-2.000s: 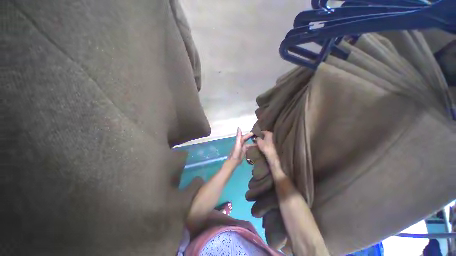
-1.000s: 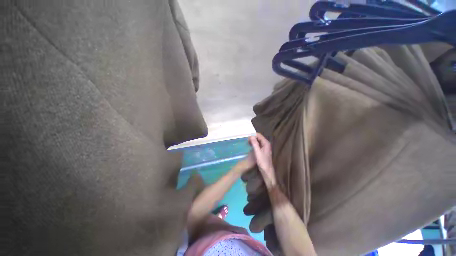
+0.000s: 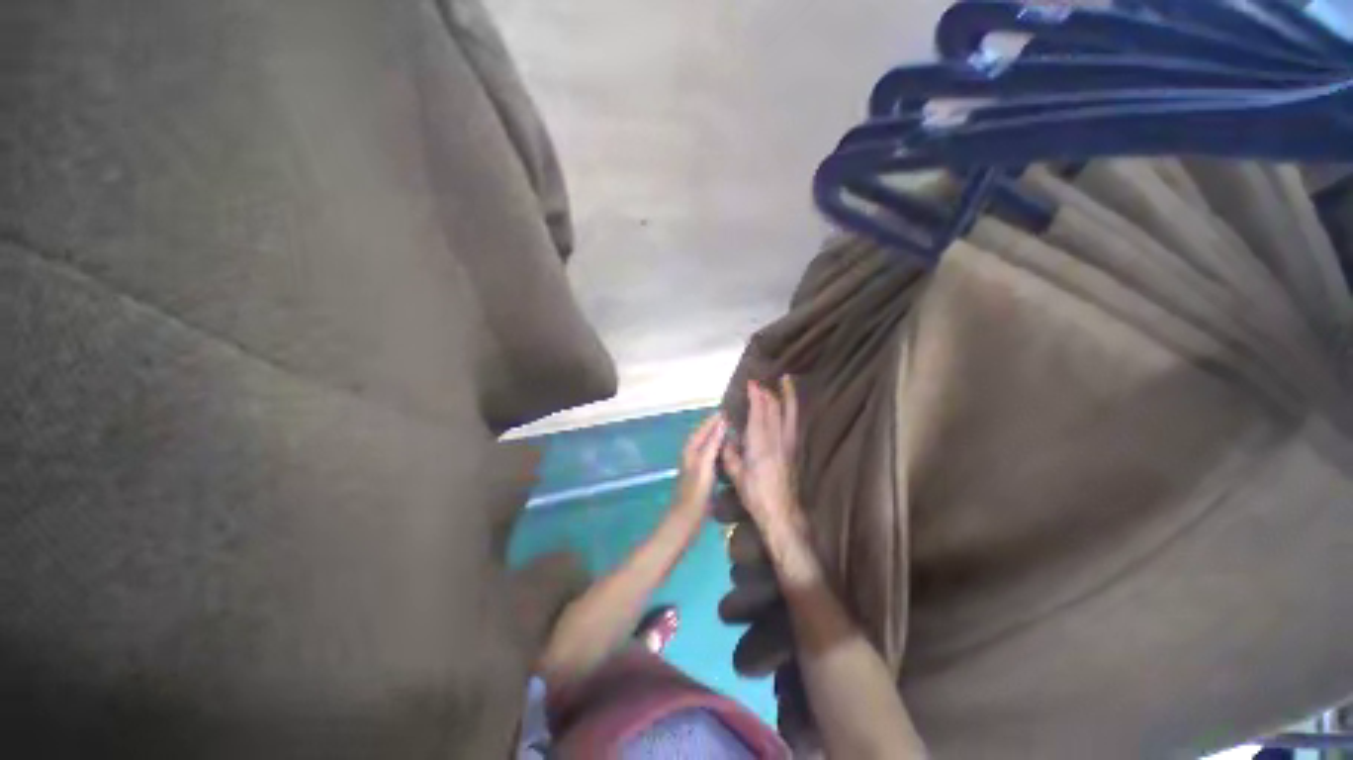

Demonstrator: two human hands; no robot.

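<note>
Brown coats (image 3: 1068, 446) hang in a dense row on the right, their edges fanned towards the middle. My left hand (image 3: 702, 457) is at the left side of the coat edges, fingers close together and pointing up. My right hand (image 3: 763, 450) lies against the front of the brown folds, fingers extended upward. The hands almost touch at the coat edges. Whether cloth is pinched between the fingers cannot be made out, as the hands are small and blurred.
Dark navy hangers (image 3: 1098, 112) stick out at the upper right above the coats. Another large brown coat (image 3: 223, 416) hangs close on the left. A pale wall (image 3: 668, 164) stands behind, above a green floor (image 3: 594, 512). A red shoe (image 3: 659, 628) shows below.
My left hand has drawn slightly left, apart from my right hand, which it overlapped a second ago. My right hand's fingers have straightened and spread over the folds. The view has shifted slightly.
</note>
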